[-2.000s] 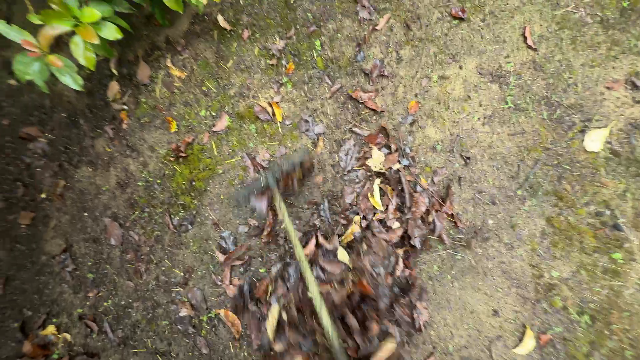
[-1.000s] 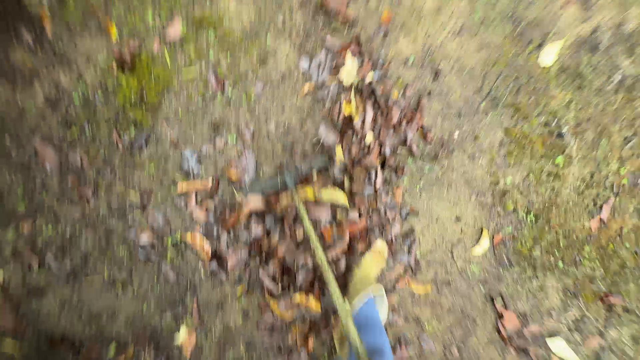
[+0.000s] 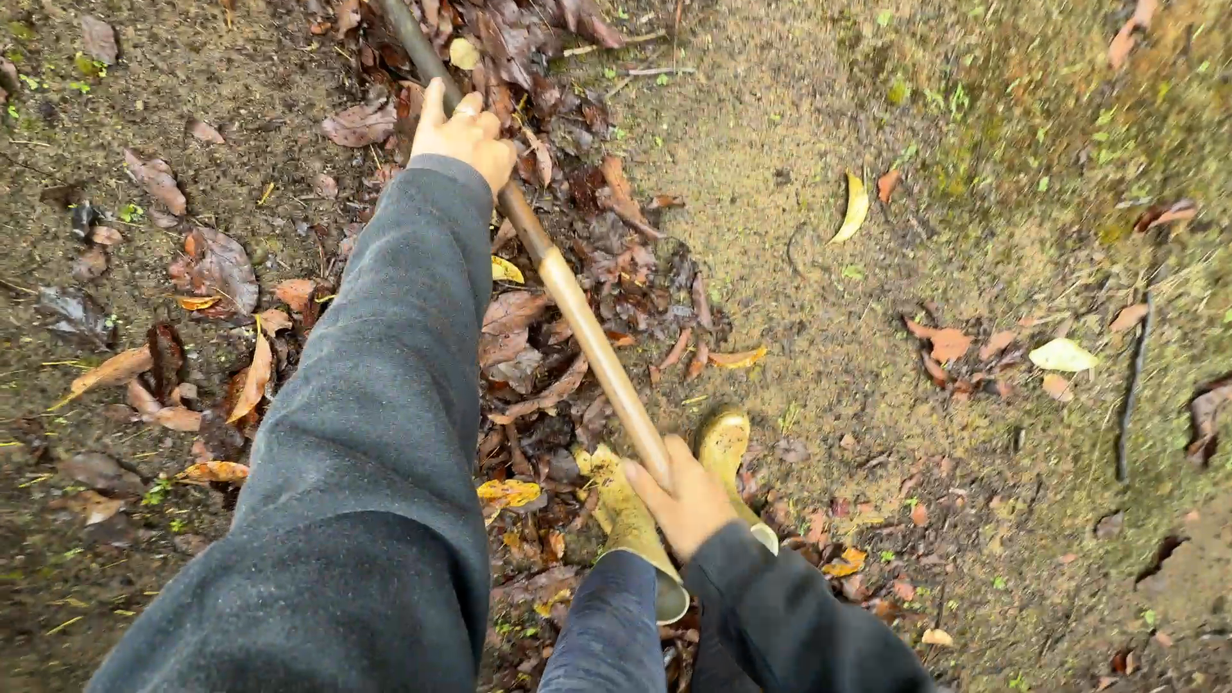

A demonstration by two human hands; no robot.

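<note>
A long wooden handle [image 3: 599, 351] slants from the top edge down to the boots in the head view. My left hand [image 3: 465, 135] is wrapped around its darker upper stretch, near the top. Around the pale lower end, just above the boots, my right hand [image 3: 685, 493] is closed. The tool's head lies outside the frame. Brown fallen leaves [image 3: 630, 269] form a wet strip beneath and beside the handle.
Two muddy yellow rubber boots [image 3: 724, 448] stand on the leaves and soil. To the right, mossy ground [image 3: 799, 125] carries scattered leaves and a thin dark stick [image 3: 1136, 390]. More loose leaves [image 3: 219, 265] are at the left.
Both my hands and sleeves have come into view on the handle. The tool's head, seen earlier over the leaves, is out of frame. The view has shifted.
</note>
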